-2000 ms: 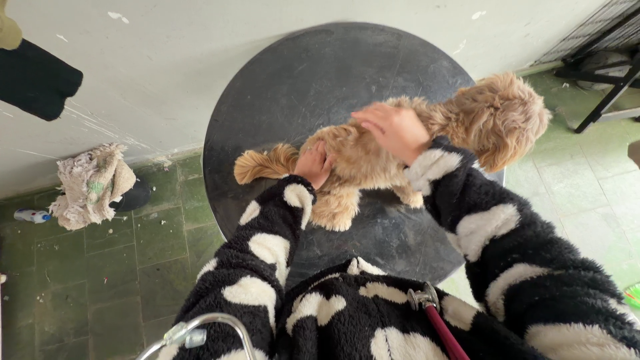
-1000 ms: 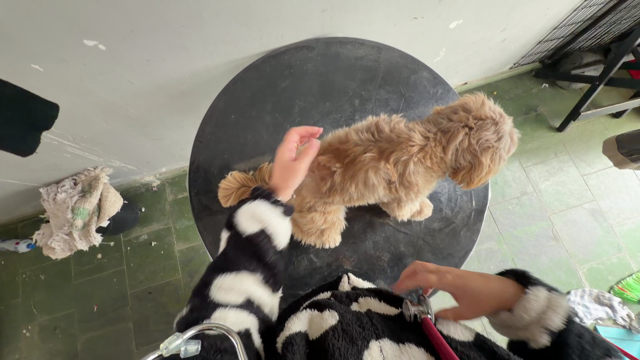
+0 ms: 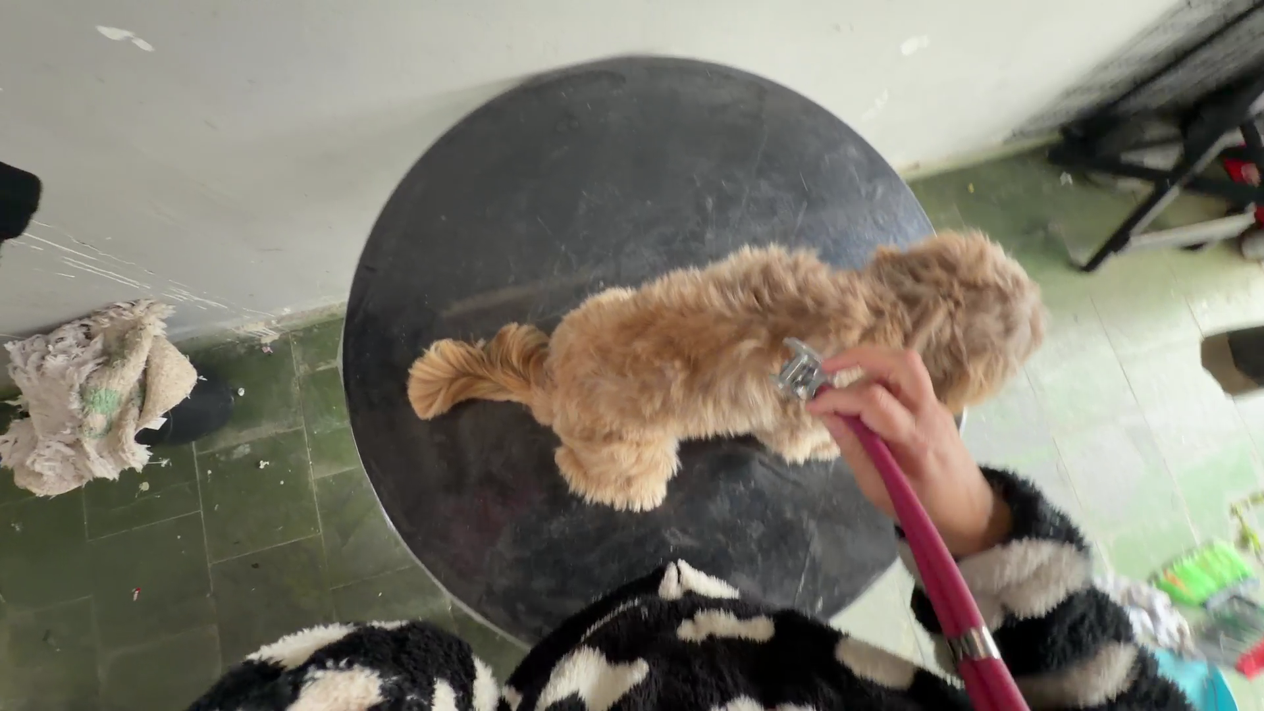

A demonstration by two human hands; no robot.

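Observation:
A curly tan dog [image 3: 691, 346] stands on a round black table [image 3: 612, 178], its tail toward the left and its head toward the right. My right hand [image 3: 904, 425] is closed around the metal end piece [image 3: 802, 370] of a dark pink tube or strap [image 3: 918, 523], over the dog's shoulder. Whether the metal piece touches the fur cannot be told. The band runs down toward my chest at the lower right. My left hand is out of view; only the black-and-white fleece sleeve shows at the bottom left.
A pale wall [image 3: 247, 118] runs behind the table. Ragged cloths [image 3: 99, 395] hang or lie at the left above green floor tiles [image 3: 257, 494]. A black metal frame [image 3: 1165, 178] stands at the upper right. A green packet [image 3: 1200, 573] and other items lie at the lower right.
My right hand has risen from my chest to over the dog's shoulder, now with the metal end piece in it. My left hand has left the dog's rump and gone out of view.

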